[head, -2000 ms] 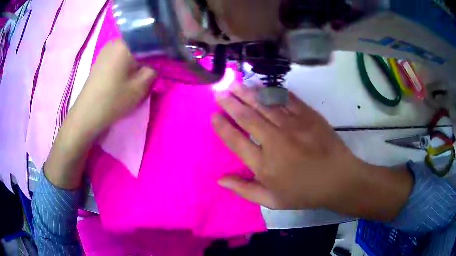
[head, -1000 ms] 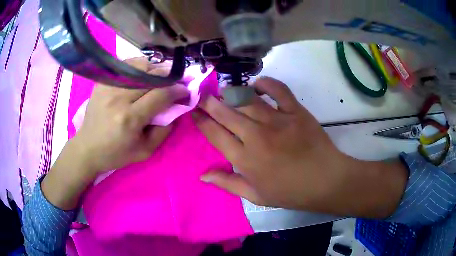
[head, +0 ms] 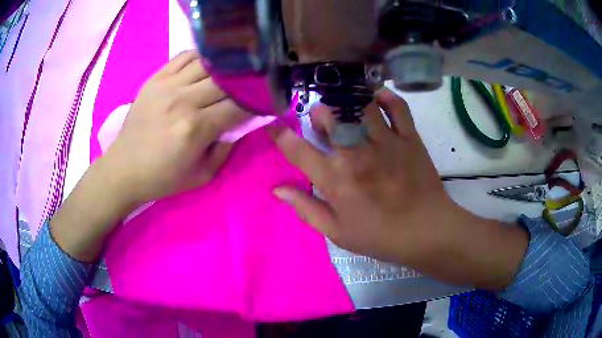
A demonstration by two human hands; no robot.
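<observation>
A hot pink fabric panel (head: 264,244) lies under the sewing machine head and over the table's front edge. My left hand (head: 181,125) is on the fabric left of the needle area, its fingers curled on a pale pink piece (head: 247,127). My right hand (head: 369,178) lies on the panel's right edge, fingers spread, some fingertips behind the grey knob (head: 350,134). The sewing machine head (head: 336,33) covers the top centre. The needle and presser foot cannot be made out clearly.
Stacked pale pink pieces (head: 39,112) lie at left. A green-handled tool (head: 480,119), a red-and-white labelled item (head: 525,111) and scissors (head: 525,192) lie at right. A ruler (head: 376,269) runs along the front edge. A blue basket (head: 488,318) and pink fabric (head: 132,320) show below.
My left hand has moved from the panel's left side towards the needle and onto the pale pink piece. My right thumb and fingers have drawn up a little. The camera view has shifted.
</observation>
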